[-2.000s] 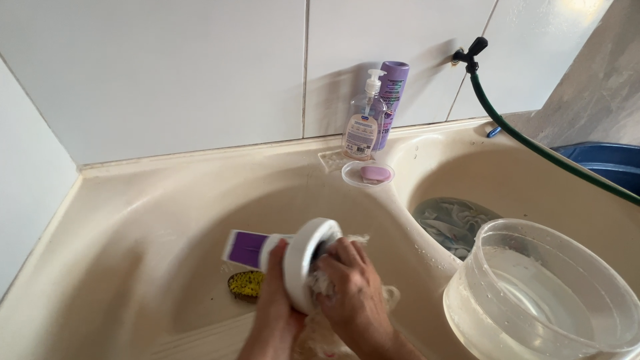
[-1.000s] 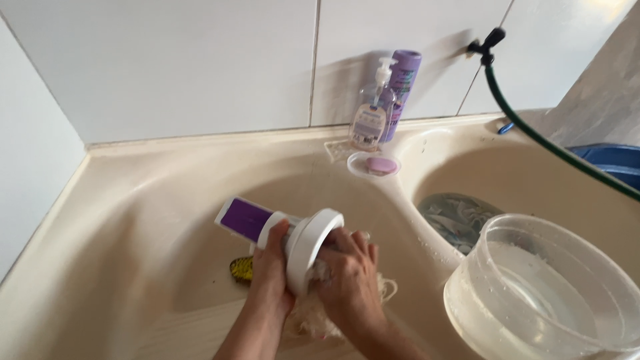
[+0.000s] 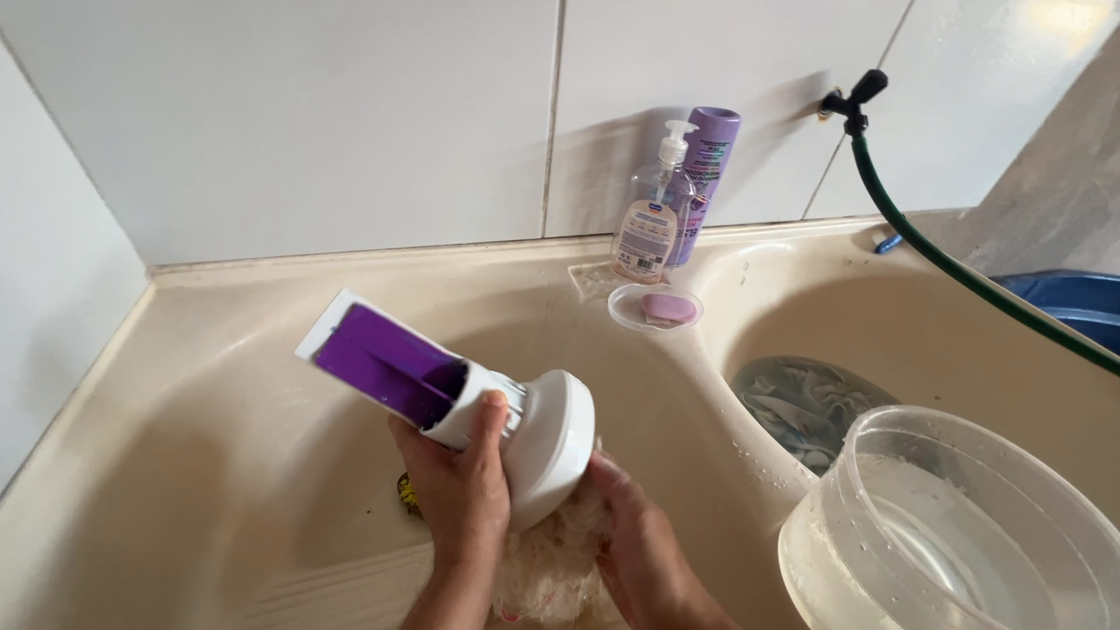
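My left hand (image 3: 464,481) grips the neck of a white plastic piece with a purple hollow shaft (image 3: 389,363) and a wide round end (image 3: 551,451). The shaft points up and left; the round end is at the right. My right hand (image 3: 634,525) is beside the round end, its fingers on a pale, wet, stringy mesh bundle (image 3: 551,556) that hangs below. The fingertips are partly hidden. A yellow and black scrubber (image 3: 409,494) lies in the basin behind my left hand.
At the right stands a clear plastic tub (image 3: 822,534) with water. Cloths soak in the second basin (image 3: 814,407). A pump bottle (image 3: 652,227), a purple bottle (image 3: 713,166) and a soap dish (image 3: 621,306) with pink soap stand on the ledge. A green hose (image 3: 945,262) hangs from a black tap (image 3: 853,105).
The right hand has moved from the mouth of the round end to below and beside it. The white piece has turned, so more of its purple shaft shows.
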